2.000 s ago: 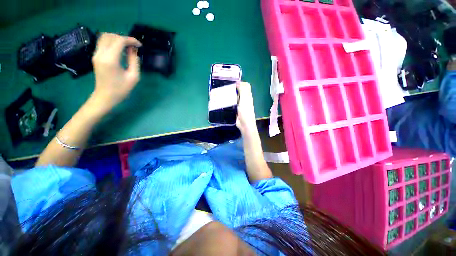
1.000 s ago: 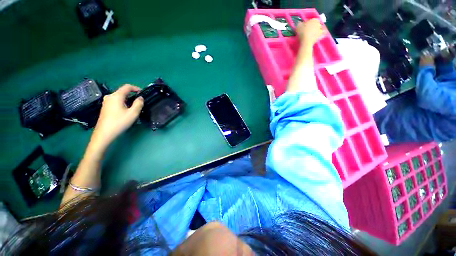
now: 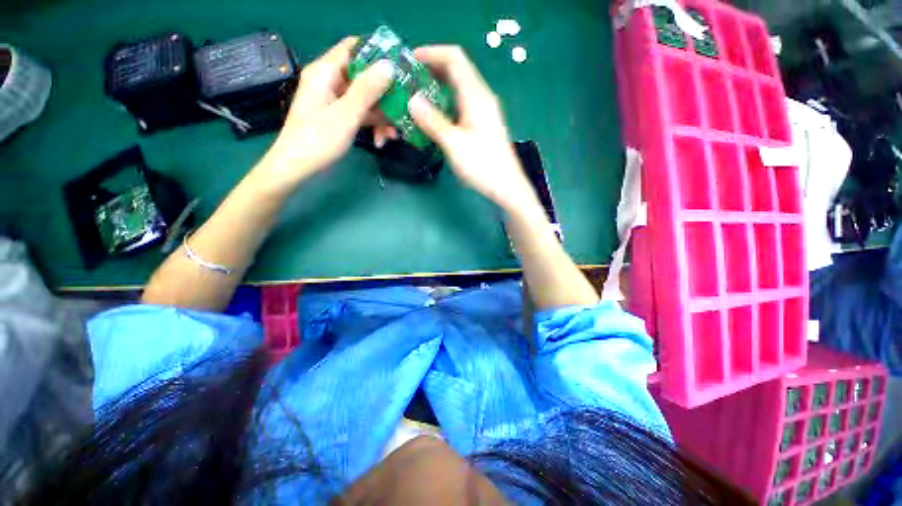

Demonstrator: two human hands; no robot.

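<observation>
My left hand [image 3: 321, 114] and my right hand [image 3: 465, 124] hold a green circuit board [image 3: 404, 84] between them, above the bench mat. The left hand grips its left side and the right hand its right side. A black housing [image 3: 408, 161] lies beneath the hands, largely hidden by them. The smartphone [image 3: 535, 188] lies on the mat, partly covered by my right forearm.
Two black units [image 3: 242, 74] stand at the upper left. A black housing with a green board [image 3: 129, 217] lies at the left. White discs [image 3: 507, 28] lie at the top. A pink divided tray [image 3: 727, 242] lies at the right, above stacked pink trays [image 3: 737, 425]. A white roll is far left.
My right hand has moved left from the pink tray to the middle. My left hand has left the black housing. Both hands now hold a green board. The view has shifted.
</observation>
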